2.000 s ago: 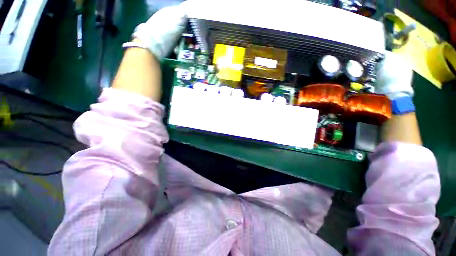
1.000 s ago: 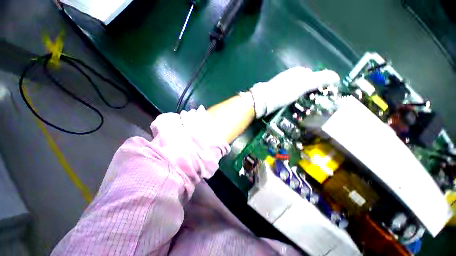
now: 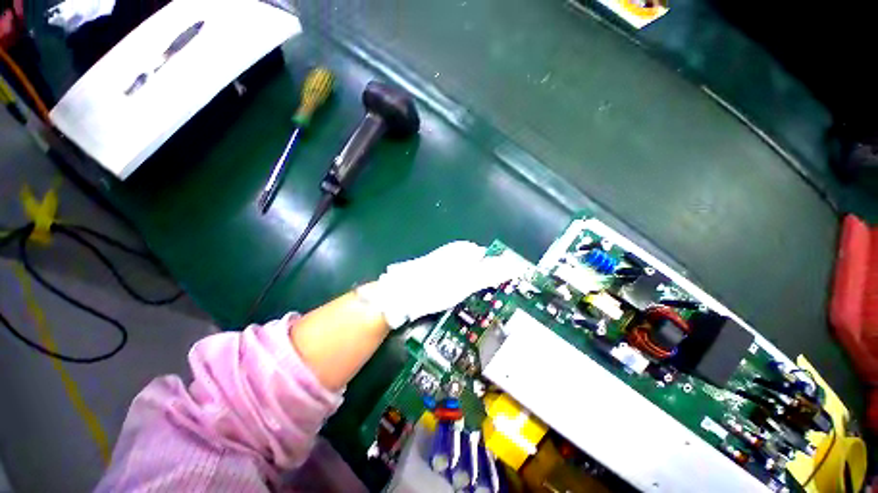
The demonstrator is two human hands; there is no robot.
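The large green power board [image 3: 674, 385] lies component side up on the dark green bench at the lower right, cut off by the bottom edge. It carries a long white heatsink [image 3: 597, 404], a yellow-taped transformer [image 3: 512, 430] and a copper wound ring [image 3: 660, 332]. My left hand [image 3: 445, 281], in a white glove, is at the board's upper left edge, fingers over the edge; the fingertips are partly lost in glare. My right hand is not in view.
A black barcode scanner [image 3: 364, 140] with its cable and a yellow-green screwdriver [image 3: 295, 135] lie on the bench [image 3: 433, 193]. A white sheet [image 3: 173, 82] covers a black bin at upper left. Yellow tape [image 3: 847, 467] is at lower right; a red object [image 3: 855, 298] is at right.
The view has swung left, then shows more bench, with scanner and screwdriver fully visible. My right hand has left the picture. My left hand stays at the board's edge.
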